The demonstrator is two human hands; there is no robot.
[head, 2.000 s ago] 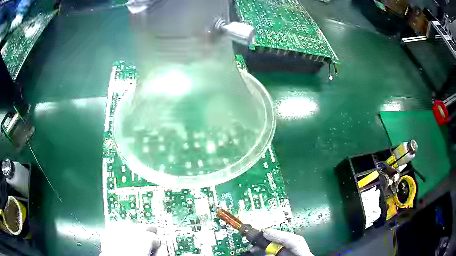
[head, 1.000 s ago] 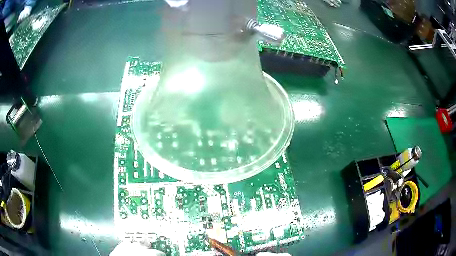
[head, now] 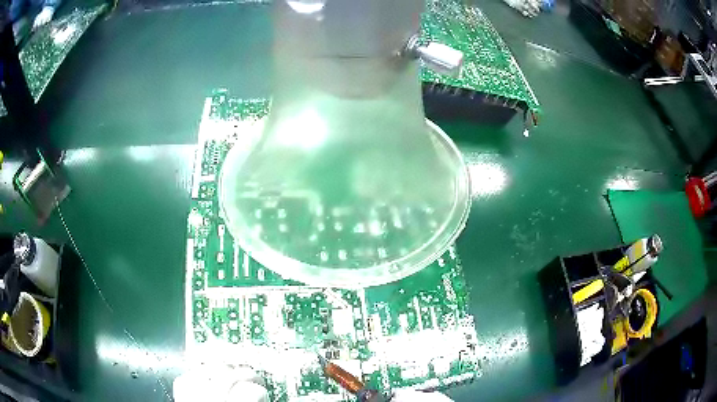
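Observation:
A large green printed circuit board (head: 228, 314) lies flat in front of me, its near part washed out by glare. My right hand (head: 417, 396), white-gloved and cut off by the bottom edge, holds a soldering iron (head: 346, 378). The iron's copper-orange front points up-left, with its tip at the board's near part. My left hand (head: 222, 386), white-gloved, lies low over the board's near left part, overexposed; its fingers and grip are unclear. Thin solder wire (head: 90, 272) runs from the stand at left down toward my left hand. A clear extractor hood (head: 358, 276) covers the board's middle.
A divided black tray (head: 563, 302) with a bottle and yellow-handled tools stands at right. Another tray (head: 67, 314) with a bottle and yellow-rimmed cup stands at left. A second board (head: 472, 55) sits on a dark support behind. A person's gloved hand (head: 41, 17) shows at top left.
The view has shifted, so the board and hood appear further right. The iron's tip sits lower in view than two seconds ago, and less of the iron and right hand shows.

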